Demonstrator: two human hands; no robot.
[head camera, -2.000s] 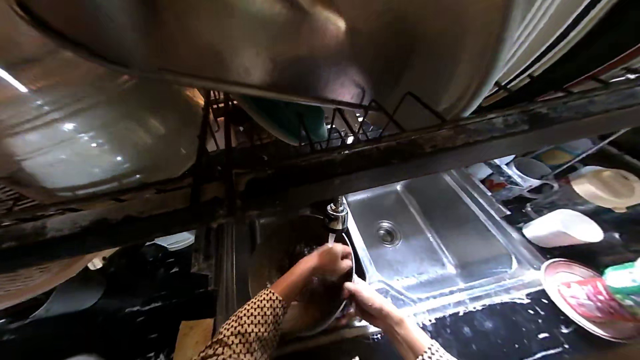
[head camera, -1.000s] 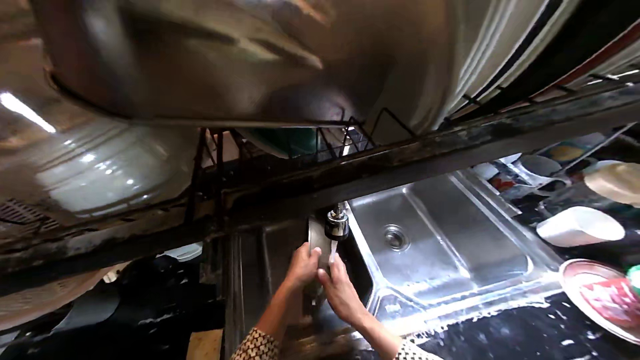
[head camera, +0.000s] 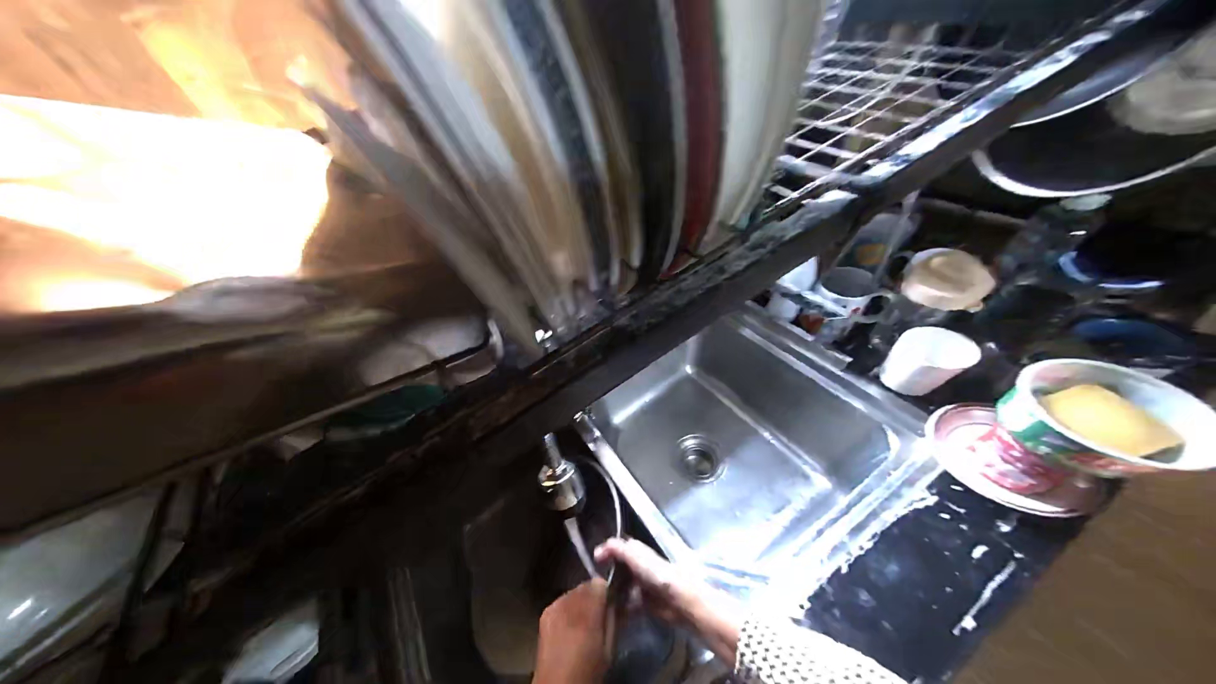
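Note:
My left hand (head camera: 573, 629) is at the bottom centre, its fingers closed at the edge of a thin-rimmed dish (head camera: 617, 508), which stands nearly edge-on to the view. Close to its right, my right hand (head camera: 665, 591) reaches in from a patterned sleeve, fingers stretched toward the same rim; whether they grip it is unclear. Water (head camera: 579, 546) runs from the metal faucet (head camera: 561, 483) down at the hands. Both hands are over the dark left basin, beside the steel right basin (head camera: 736, 446). The dish's lower part is hidden and blurred.
A dish rack's dark rail (head camera: 665, 313) crosses above the sink, with plates (head camera: 698, 123) standing in it. On the right are a white cup (head camera: 929, 361), a mug (head camera: 850, 290) and a tub (head camera: 1178, 418) with a yellow sponge on a pink-rimmed plate (head camera: 950, 432).
The view has swung to the right. One second ago both hands held a flat, pale piece under the faucet; now they are lower, at a thin curved rim.

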